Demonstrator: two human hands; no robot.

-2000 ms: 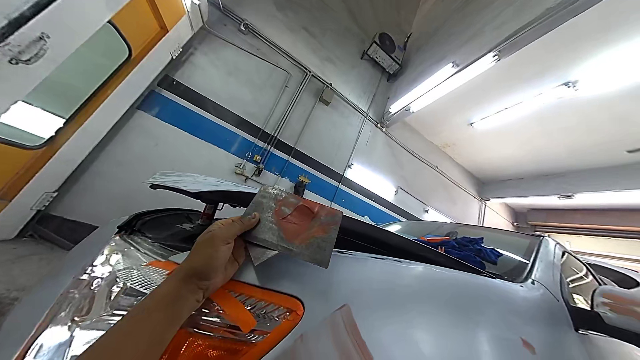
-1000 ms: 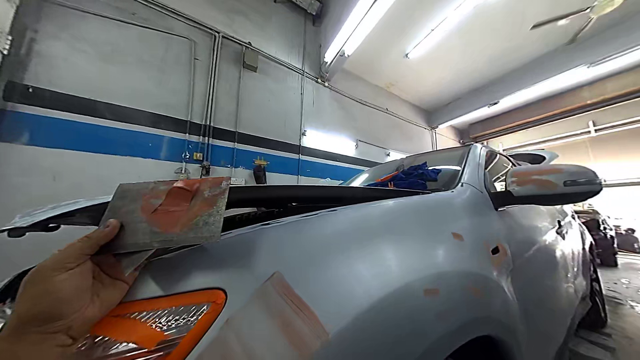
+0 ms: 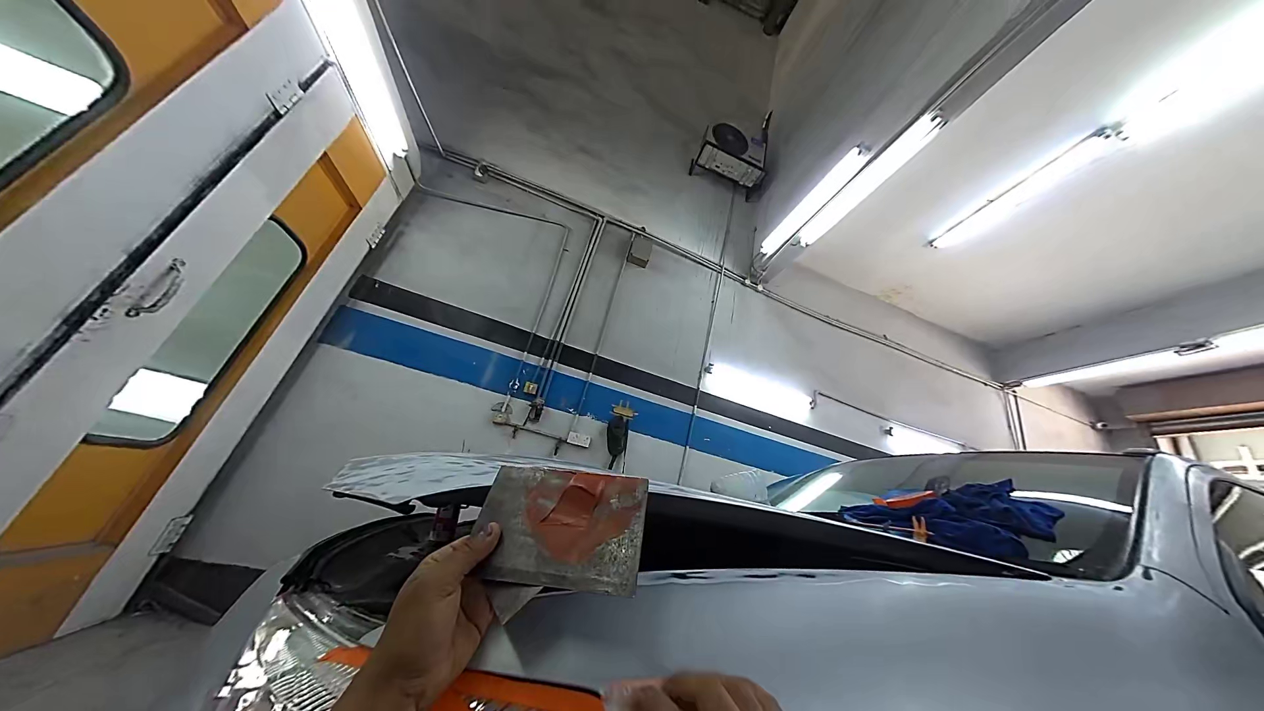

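Note:
In my left hand [image 3: 434, 622] is a flat grey metal plate [image 3: 513, 533] that bears a smear of reddish-brown body filler [image 3: 583, 513], thumb on its left edge. A thin pale triangular piece [image 3: 512, 600] juts out below the plate, beside my fingers. At the bottom edge, low over the car's fender, my right hand [image 3: 706, 693] shows only its knuckles, fingers curled; what it holds is hidden. The grey fender [image 3: 839, 642] lies behind both hands, with orange tape [image 3: 523, 691] along the headlight [image 3: 286, 657].
The car's bonnet [image 3: 415, 474] stands slightly raised over the engine bay. A dark blue cloth [image 3: 968, 518] lies at the windscreen. A striped wall [image 3: 444, 415] is behind the car, and orange-and-white doors [image 3: 148, 306] stand at the left.
The view has swung up and left since one second ago. My left hand still holds the plate. My right hand's knuckles now show at the bottom edge; the earlier frames do not show them.

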